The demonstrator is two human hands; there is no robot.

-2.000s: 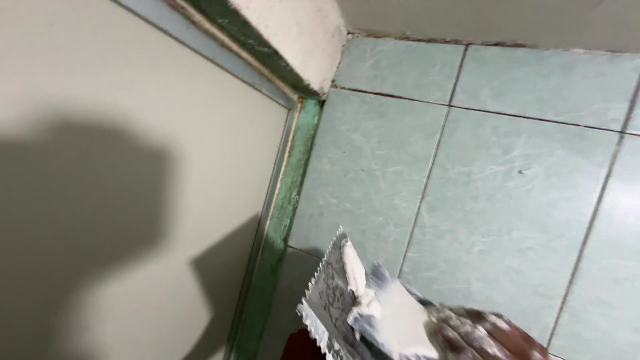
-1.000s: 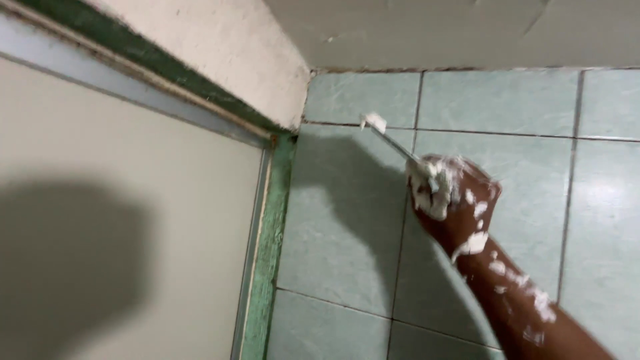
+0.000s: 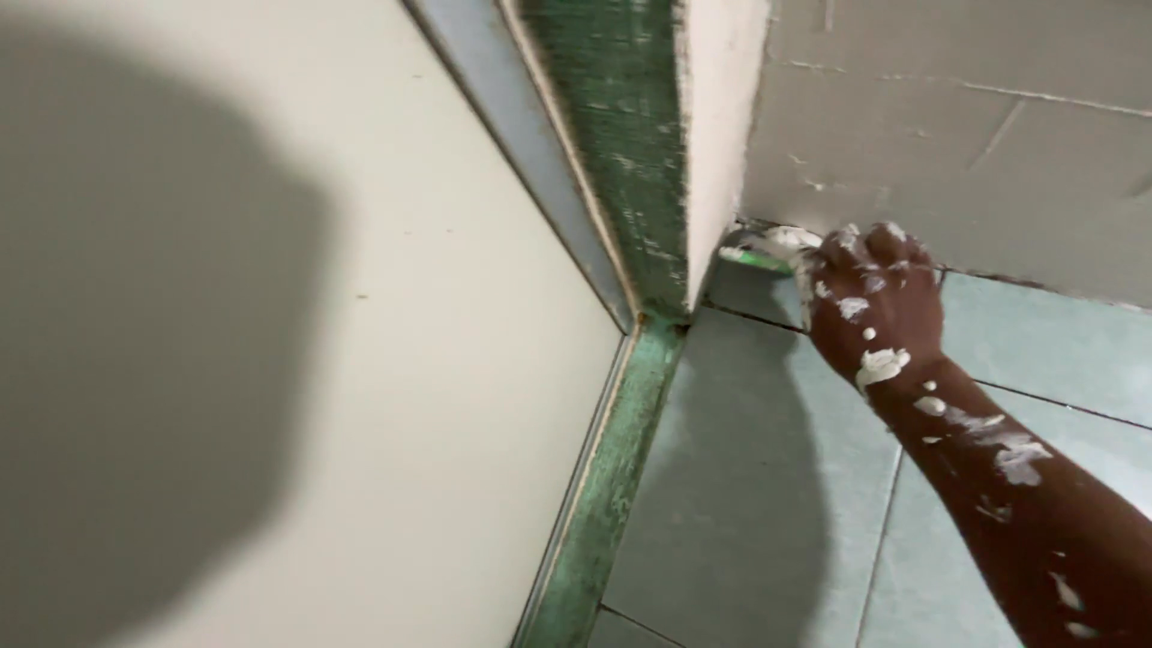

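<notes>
My right hand [image 3: 873, 297], spotted with white paste, is closed around a putty knife [image 3: 765, 256] that shows green and white along its edge. The tool lies at the corner where the grey wall [image 3: 909, 153] meets the green tiles [image 3: 738, 432] and the pale side wall [image 3: 724, 108]. White paste [image 3: 792, 238] sits beside my fingers on the tool. More paste dots my wrist and forearm. The fingertips and handle are mostly hidden by the back of the hand. My left hand is out of view.
A green painted frame [image 3: 598, 504] with worn paint borders a large pale panel [image 3: 450, 378] on the left. A dark shadow falls across that panel. Thin ridges mark the grey wall. Dark joints run between the tiles.
My right hand has moved the tool from over the tiles into the corner by the side wall. The pasty sheet with serrated edges, seen two seconds ago, is out of view. The view has shifted.
</notes>
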